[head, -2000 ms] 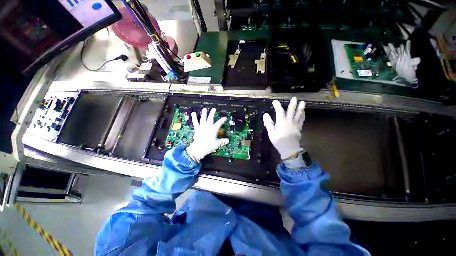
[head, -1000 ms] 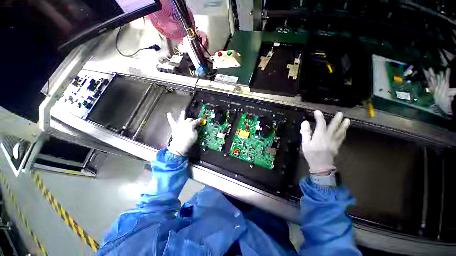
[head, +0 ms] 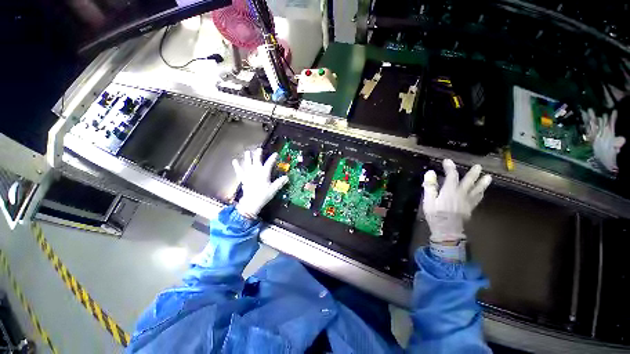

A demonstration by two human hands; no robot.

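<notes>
A black carrier [head: 304, 222] lies on the conveyor in front of me with two green circuit boards side by side in it. The left circuit board [head: 301, 187] and the right circuit board [head: 356, 200] carry yellow, orange and black parts. My left hand [head: 255, 181], in a white glove, is at the carrier's left edge beside the left board, fingers spread, holding nothing. My right hand [head: 452, 200], also white-gloved, is at the carrier's right edge with fingers spread and holds nothing. Whether either palm touches the carrier cannot be told.
Beyond the rail [head: 325, 119] are a parts tray [head: 383, 104] with pale strips, a second black tray [head: 456, 124], a button box [head: 316, 81], and a sample board [head: 556, 131] with gloves. A white panel with dark marks [head: 114, 117] lies at the conveyor's left. A monitor [head: 138, 34] overhangs upper left.
My left hand has moved left from over the boards to the carrier's left edge, uncovering both boards. Its fingers have spread since a second ago. My view has turned, and my right hand stays by the right edge.
</notes>
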